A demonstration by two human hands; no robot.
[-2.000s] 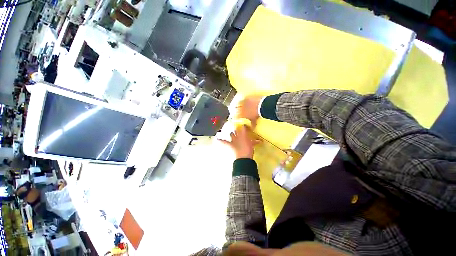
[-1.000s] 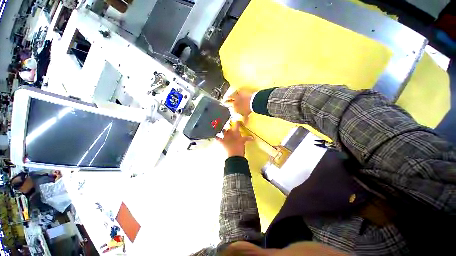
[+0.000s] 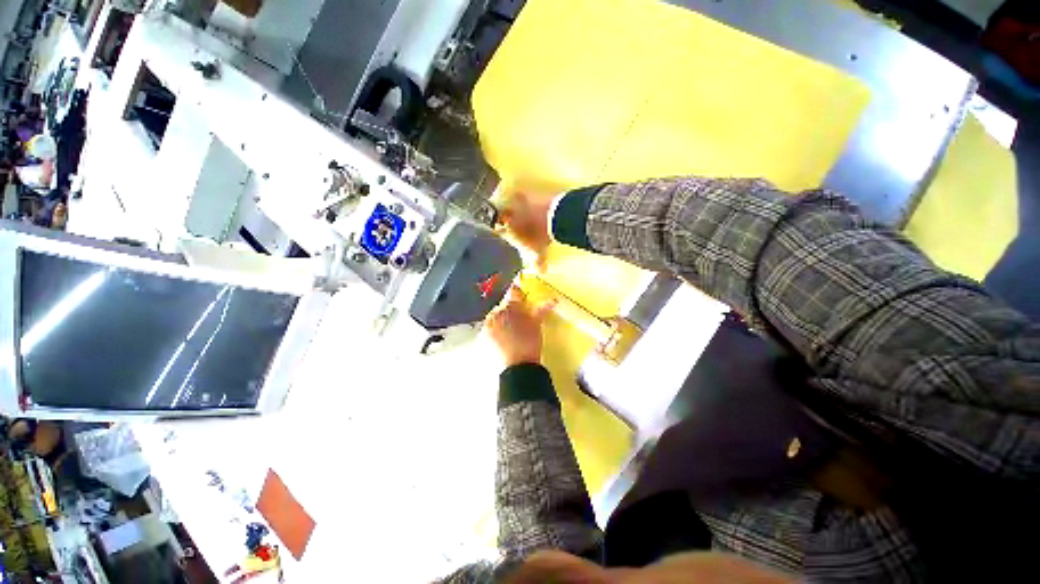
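Yellow fabric panels (image 3: 661, 103) lie under and around the sewing machine's grey end cover (image 3: 465, 274) with its red logo. A narrow yellow strip (image 3: 579, 319) runs from a brass-coloured piece (image 3: 617, 340) toward the brightly lit needle area. My left hand (image 3: 517, 331) is on the yellow fabric just below the cover, its fingertips at the strip. My right hand (image 3: 527, 219) is on the fabric on the other side of the needle area. Glare and blur hide whether either hand grips the cloth. The needle is not visible.
A large dark screen (image 3: 154, 331) in a white frame stands at the left. The white machine arm (image 3: 274, 148) carries a blue ring (image 3: 383, 232). A metal table extension (image 3: 901, 126) borders the panel. A reddish-brown card (image 3: 284, 513) lies on the white table.
The view has shifted, so the screen and machine sit further left. The large yellow panel has moved slightly toward the upper left. Both hands stay beside the needle area, with the left hand's fingers less spread.
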